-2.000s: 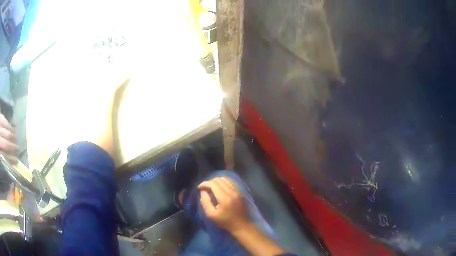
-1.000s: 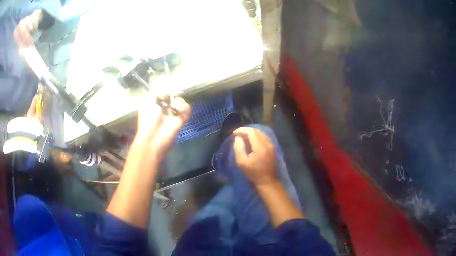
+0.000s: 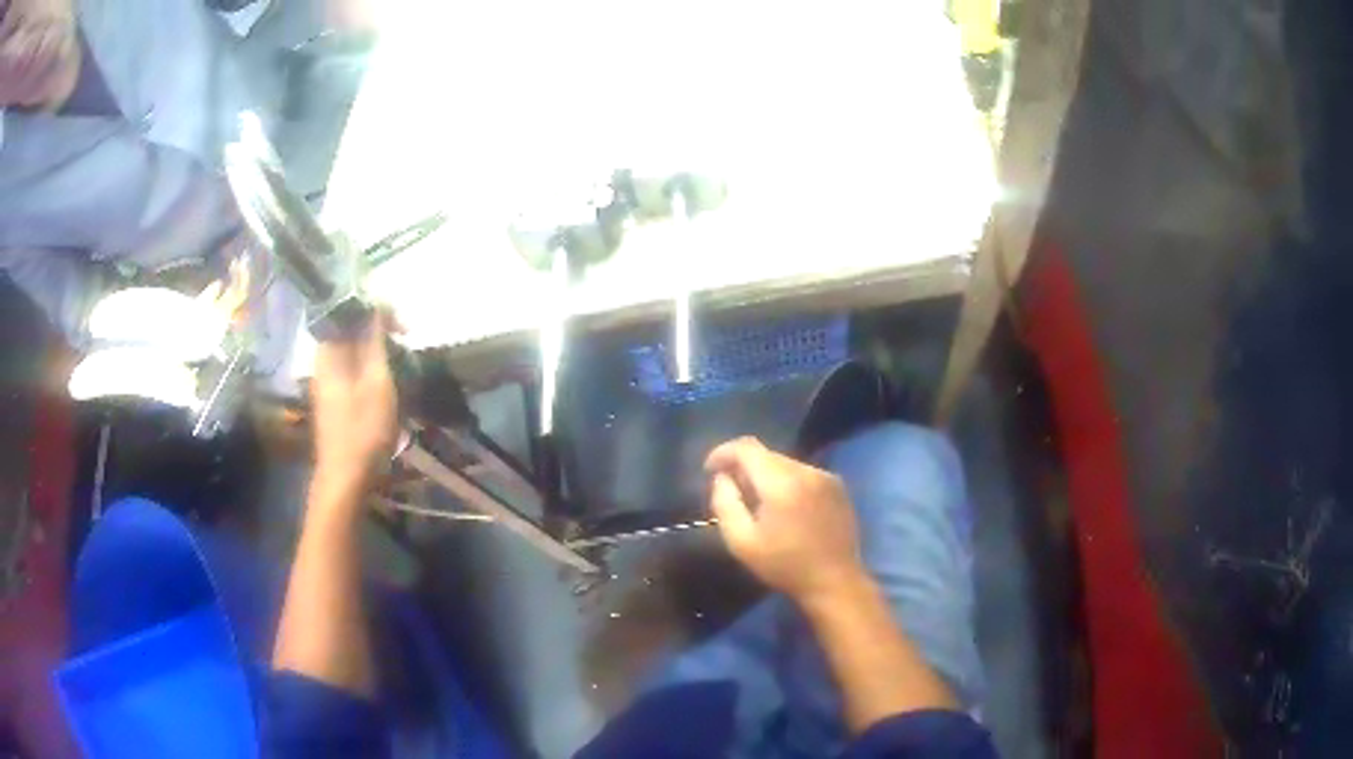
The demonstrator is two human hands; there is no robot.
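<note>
Two dark grey-green mould inserts, the left one (image 3: 571, 237) and the right one (image 3: 675, 193), sit near the front edge of the white table (image 3: 772, 285). A bright silver rod points down from each, the left rod (image 3: 552, 356) and the right rod (image 3: 683, 334), past the table edge. My left hand (image 3: 352, 393) is at the lower end of the dark metal bench fixture (image 3: 290, 223), touching it; its fingers are blurred and partly hidden. My right hand (image 3: 789, 516) is empty, loosely curled with a gap at the thumb, near my knee.
A blue perforated basket (image 3: 772, 353) is under the table. The red door (image 3: 1105, 519) is at the right. A seated person in grey (image 3: 134, 178) is at the upper left. A blue shape (image 3: 156, 638) is at the lower left. Thin metal bars (image 3: 497, 504) stand below the fixture.
My left hand has moved left from near the inserts to the fixture. The inserts and rods now show unobstructed. The view has shifted left. My right hand stays near the knee.
</note>
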